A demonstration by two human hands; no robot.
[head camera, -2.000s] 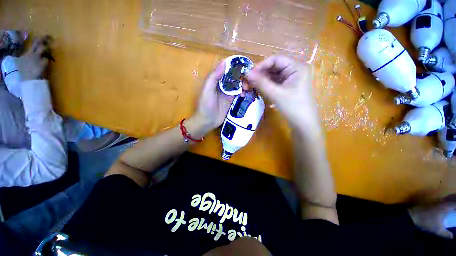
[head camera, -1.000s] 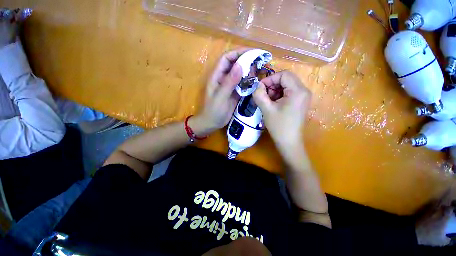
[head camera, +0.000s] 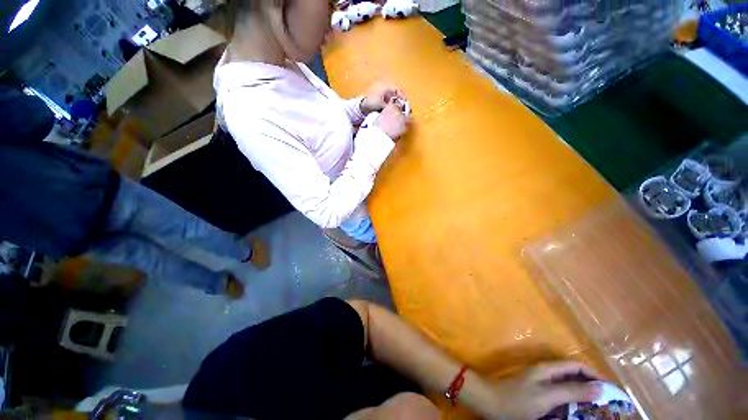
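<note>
My left hand point(head camera: 537, 392), with a red string bracelet at the wrist, is at the bottom right on the orange bench top point(head camera: 467, 213). Its fingers hold the white camera head shell point(head camera: 611, 394), whose dark, metallic inside partly shows. The shell is cut off by the bottom edge of the picture. My right hand is out of the picture. The bulb camera body is not in view near my hand.
A clear plastic tray point(head camera: 590, 283) lies just beyond my left hand. White head parts point(head camera: 664, 197) stand on the green surface at right. Stacked trays point(head camera: 566, 49) stand behind. A seated person point(head camera: 299, 139) works at the bench; another person stands at left near an open cardboard box point(head camera: 176, 90).
The view has swung to the left and up. My left hand and the shell now sit at the bottom right. My right hand, the bulb body and the piled bodies have left the picture.
</note>
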